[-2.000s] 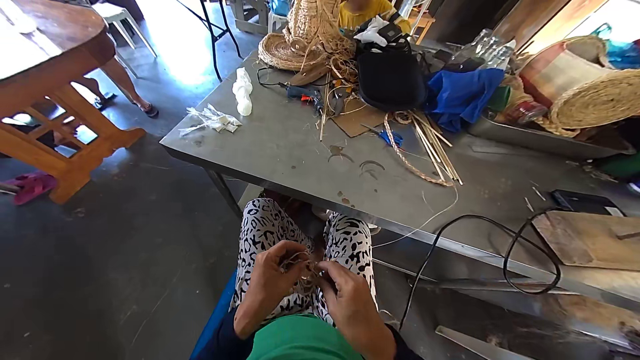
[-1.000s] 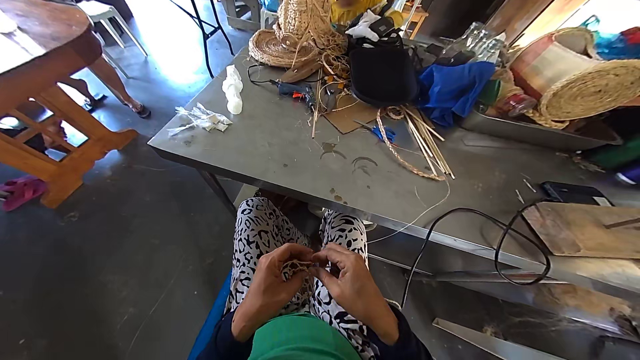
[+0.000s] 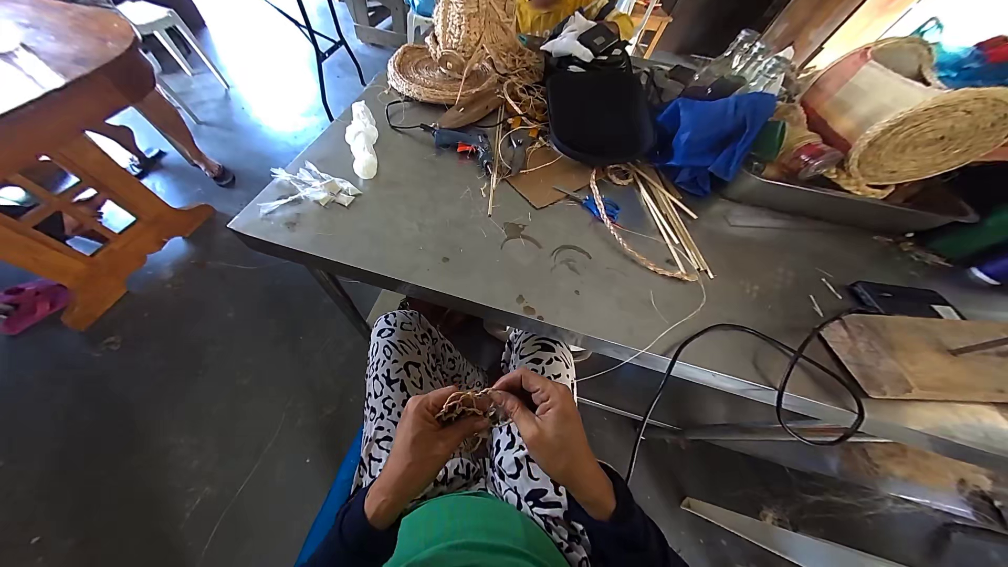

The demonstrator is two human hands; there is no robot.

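Above my lap, my left hand (image 3: 429, 437) pinches a small curled piece of braided plant fibre (image 3: 466, 405). The fingers of my right hand (image 3: 543, 413) close on its right edge, close to my left fingertips. A thin pale strand (image 3: 665, 329) runs from near my right knee up over the table edge, towards the end of a long fibre braid (image 3: 622, 240) on the table. Blue-handled scissors (image 3: 600, 207) lie beside that braid, next to a bundle of thin sticks (image 3: 669, 224). What lies under my fingers is hidden.
The grey table (image 3: 394, 236) bears a glue gun (image 3: 461, 142), a woven hat (image 3: 441, 75), a black case (image 3: 598, 114), blue cloth (image 3: 713, 138) and plastic packets (image 3: 311, 187). A black cable (image 3: 709, 327) loops over its near edge. A metal tray (image 3: 835, 209) holds baskets. Another person sits beyond the table.
The fibre piece shows more openly between my hands than before. Both hands stay together above my lap, with small finger shifts. Things on the table have not moved.
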